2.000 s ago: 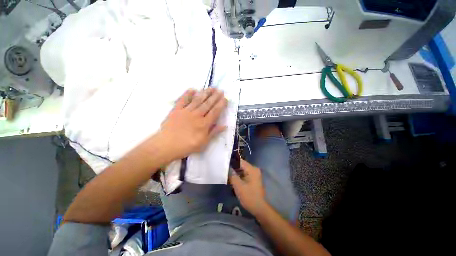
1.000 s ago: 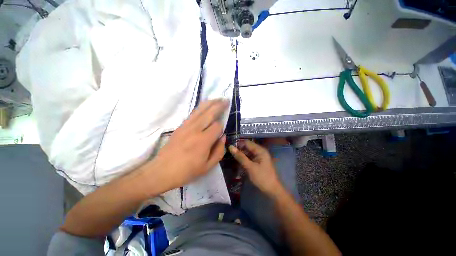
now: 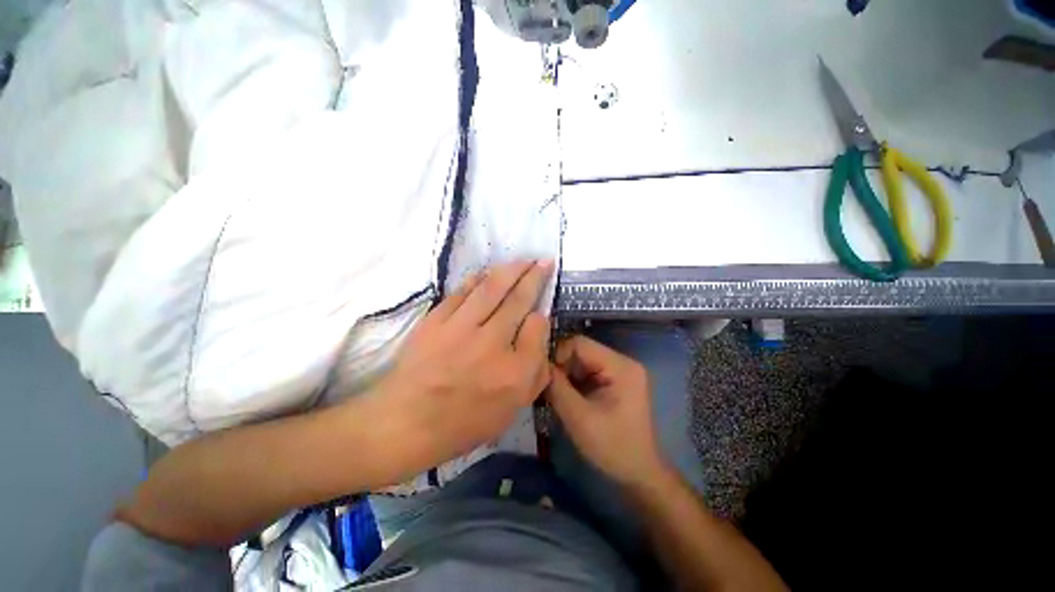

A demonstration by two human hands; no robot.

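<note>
The white puffy garment (image 3: pixel 289 220) lies inside out on the machine table, left of the needle, and hangs over the front edge. A flat white layer (image 3: pixel 503 197) runs below the presser foot (image 3: pixel 550 64), with a thin dark strip along its right edge. My left hand (image 3: pixel 486 347) lies flat on this layer near the table's front edge, fingers slightly apart. My right hand (image 3: pixel 596 399) pinches the dark edge of the garment just in front of the table, thumb and fingertips touching my left hand's side. What lies under my left palm is hidden.
Scissors (image 3: pixel 862 139) with green and yellow handles lie right of the needle. A brown-handled tool (image 3: pixel 1037 229) lies at the far right. A ruler strip (image 3: pixel 810 294) runs along the front edge. A blue bin (image 3: pixel 361 534) with white pieces is at lower left.
The dark strip that showed wide beside the needle line is now mostly covered by the white layer. My left hand lies flatter along the edge. The view has moved closer, with the scissors further right.
</note>
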